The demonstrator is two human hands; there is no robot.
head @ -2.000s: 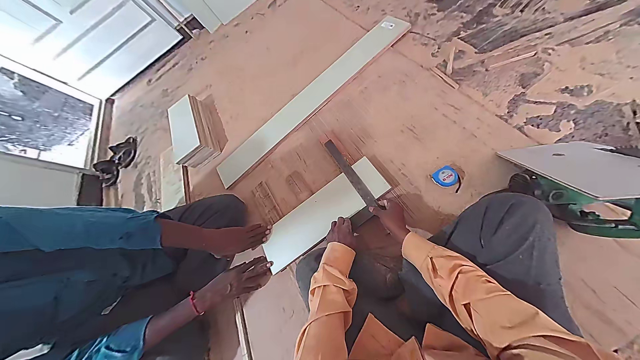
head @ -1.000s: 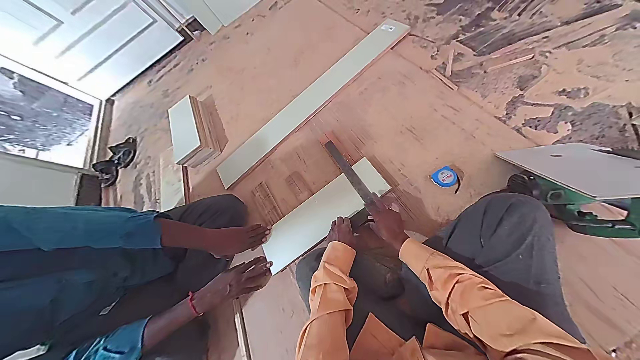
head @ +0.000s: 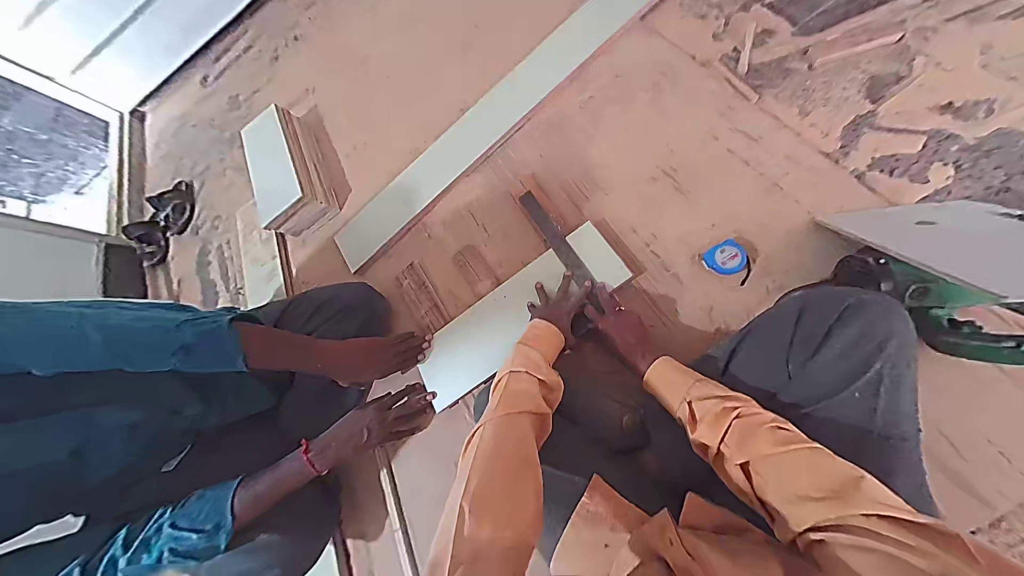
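A white-faced board (head: pixel 496 332) lies diagonally on the floor in front of me. A dark flat metal straightedge (head: pixel 552 232) crosses it near its right end. My left hand (head: pixel 562 308) presses on the board and the straightedge's near end with fingers spread. My right hand (head: pixel 620 324) touches the board's near edge, just right of the straightedge; whether its bent fingers hold something is hidden. At the board's left end rest the two hands of another person, one above (head: pixel 380 356) and one below (head: pixel 392 416), the lower one's wrist wearing a red band.
A long white board (head: pixel 488 120) lies beyond. Left of it stands a stack of short boards (head: pixel 276 168). A blue tape measure (head: pixel 726 257) lies to the right, near a green power tool (head: pixel 960 320) with a grey plate. Dark shoes (head: pixel 164 220) sit far left; wood scraps lie upper right.
My left hand has moved from the board's near edge onto the board and straightedge, its fingers now spread. My right hand has shifted off the straightedge's near part to its right side.
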